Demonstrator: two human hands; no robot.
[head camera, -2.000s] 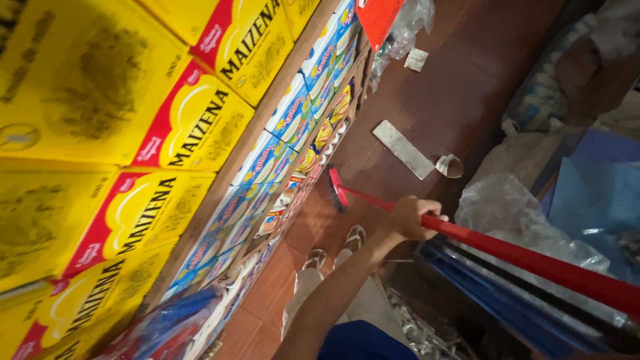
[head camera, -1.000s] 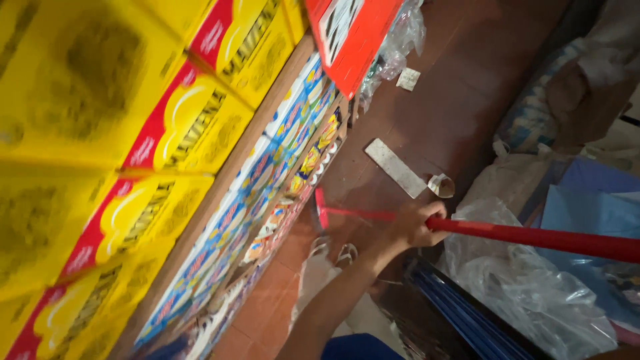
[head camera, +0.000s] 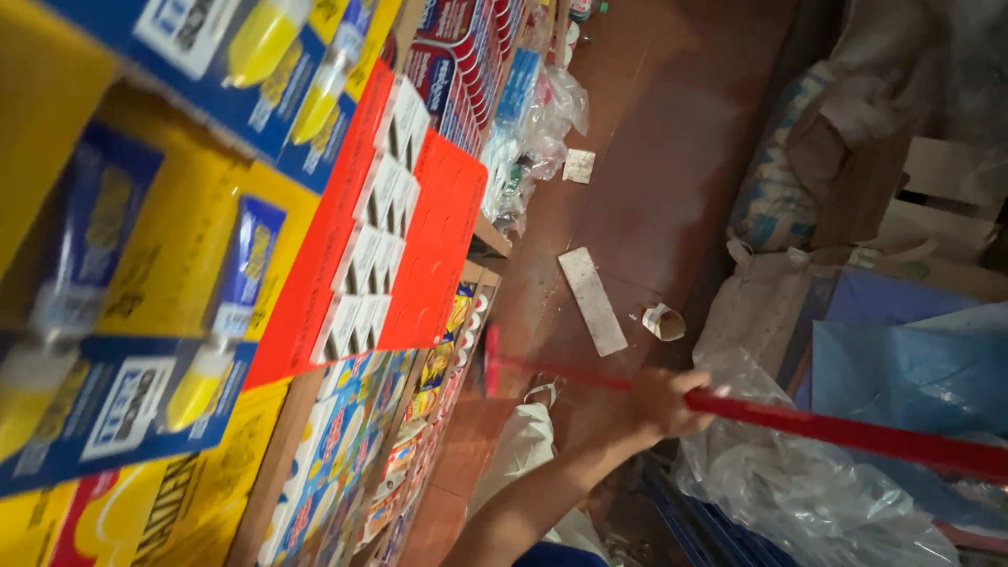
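Observation:
My left hand (head camera: 673, 403) is closed around a long red broom handle (head camera: 835, 437), with the forearm reaching up from the bottom edge. The handle runs off the right edge, and its thin lower part leads left to a blurred red broom head (head camera: 492, 361) on the floor beside the shelf base. My right hand is out of view. Above the broom, a pale flat strip (head camera: 592, 302) lies on the reddish tiled floor. To its right is a small torn piece of cardboard or paper (head camera: 664, 323); farther up lies a pale square scrap (head camera: 579, 166).
Stocked shelves line the left, with yellow Maizena boxes (head camera: 169, 516), a red display card (head camera: 441, 244) and glue packs (head camera: 252, 264) close to the camera. Clear plastic (head camera: 811, 465), blue sheets (head camera: 906, 378) and sacks (head camera: 748, 307) crowd the right. My sandalled foot (head camera: 543, 394) stands beside the shelf.
The view has shifted along the shelves, bringing the glue packs and more of the red card into sight. My left hand keeps its hold on the handle.

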